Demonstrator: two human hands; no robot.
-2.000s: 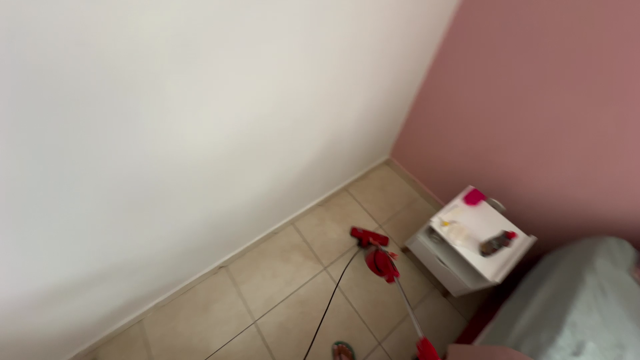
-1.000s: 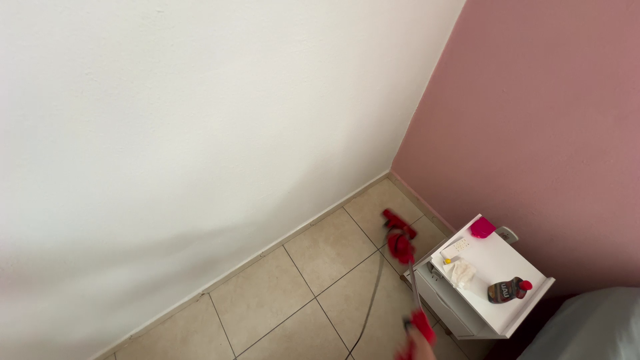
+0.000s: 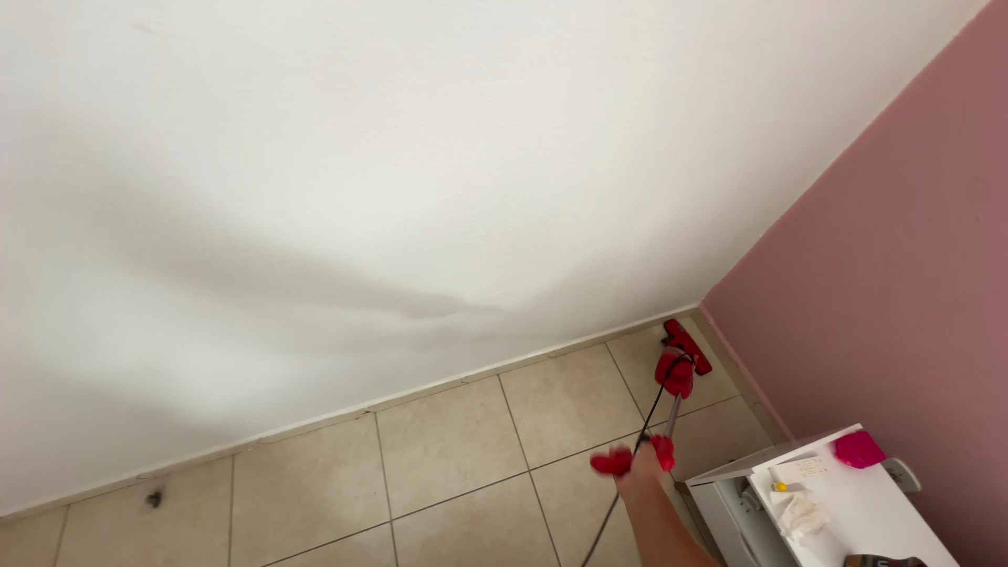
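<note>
My right hand (image 3: 642, 468) is closed around the red handle (image 3: 614, 461) of a corded stick vacuum cleaner, low and right of centre. From the grip, a thin metal tube runs up to the red vacuum body (image 3: 673, 372). The red floor head (image 3: 688, 346) lies on the tiles near the corner where the white and pink walls meet. A black cord (image 3: 602, 526) passes by my hand and down out of view. The handle and hand are slightly blurred. My left hand is out of view.
A white nightstand (image 3: 874, 512) stands at the lower right, bearing a bright pink item (image 3: 860, 449), a crumpled white tissue (image 3: 803, 516) and a partly visible dark bottle (image 3: 882, 561). A small dark thing (image 3: 154, 498) lies on the tiles at left.
The vacuum's floor head has moved closer to the wall corner, with my right hand still on the handle. The view has swung left.
</note>
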